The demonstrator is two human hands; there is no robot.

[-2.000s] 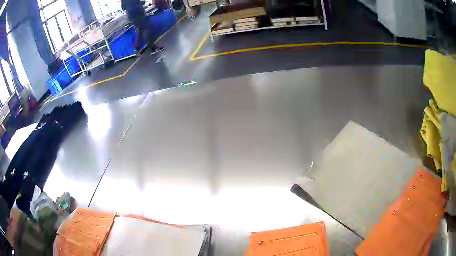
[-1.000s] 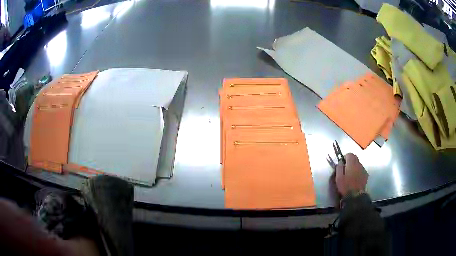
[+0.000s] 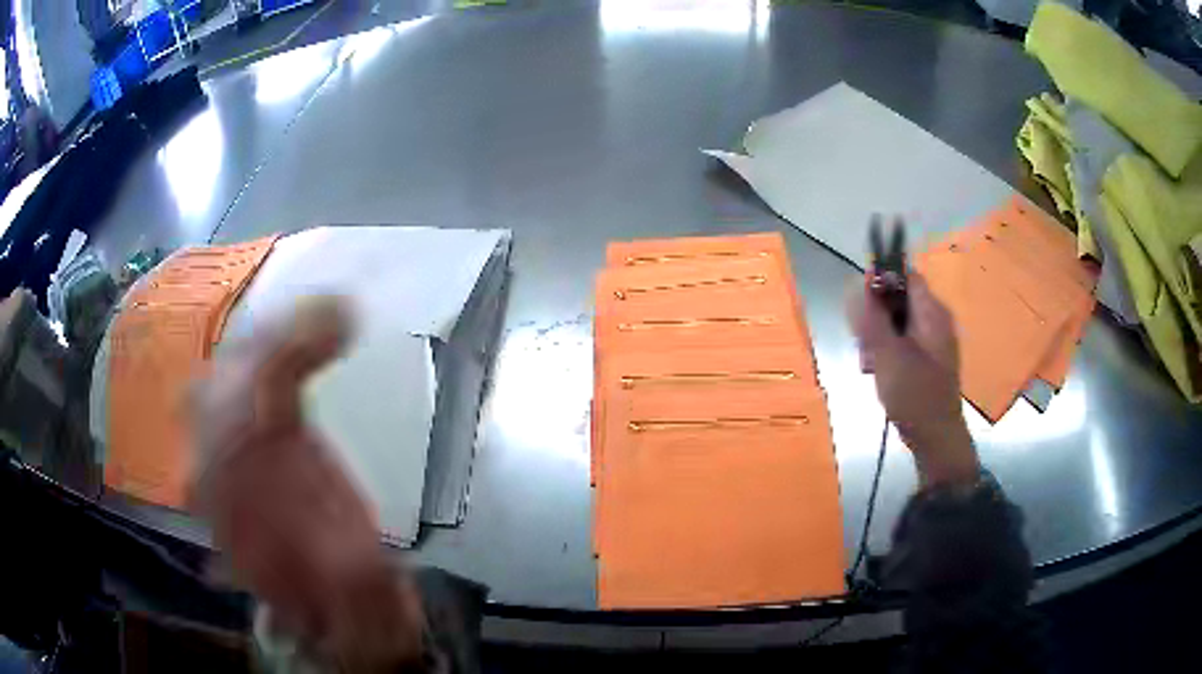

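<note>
Orange zip panels (image 3: pixel 718 514) lie overlapped in a staggered row in the middle, a thin gold zip line near the top of each. My right hand (image 3: pixel 910 349) is shut on dark thread snips (image 3: pixel 890 270), blades pointing up and apart, above the steel table right of the row. My left hand (image 3: pixel 284 461) is blurred, raised over the grey-white sheets and the left orange panels (image 3: pixel 145 421); its fingers are bent and I cannot tell whether it holds anything.
Grey-white sheets (image 3: pixel 363 283) lie at the left. Another pale sheet (image 3: pixel 883 158) with more orange panels (image 3: pixel 1008 316) lies at the right. Yellow and grey fabric (image 3: pixel 1147 224) is heaped at the far right. Dark fabric (image 3: pixel 125 152) lies far left. The steel table (image 3: pixel 554 132) has its edge near me.
Since a second ago, my right hand with the snips has risen away from the table. My left hand has come up from the lower left over the sheets. The view has shifted slightly.
</note>
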